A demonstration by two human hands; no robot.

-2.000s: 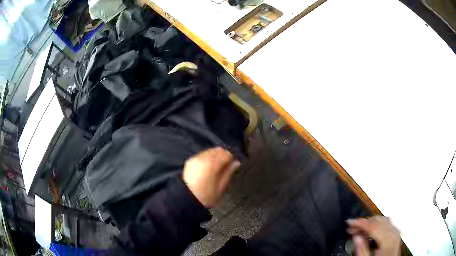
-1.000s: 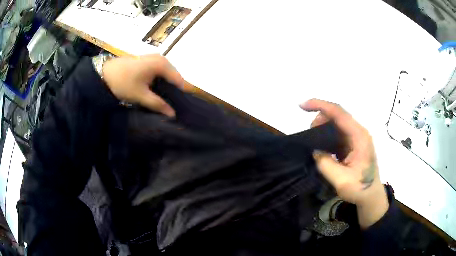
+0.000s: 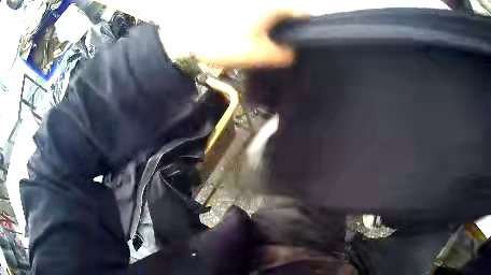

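A large dark garment piece (image 3: 387,129) is held up close in front of me and fills the right half of the view. A thick band runs along its top edge. My left hand (image 3: 242,40) is blurred and very bright at the upper middle, its fingers closed on the garment's upper left corner. My right hand does not show; it is hidden by the cloth or outside the picture. More dark cloth with a pale-edged seam (image 3: 145,182) hangs below my left sleeve.
A yellow bent bar (image 3: 229,107) stands below my left hand. A blue-edged container (image 3: 48,53) with cloth is at the upper left. A strip of white table (image 3: 371,4) shows behind the garment. The speckled floor shows below.
The garment has been raised and spread towards the right, covering most of the table. My left hand has moved right and now grips its corner. My right hand has gone from view.
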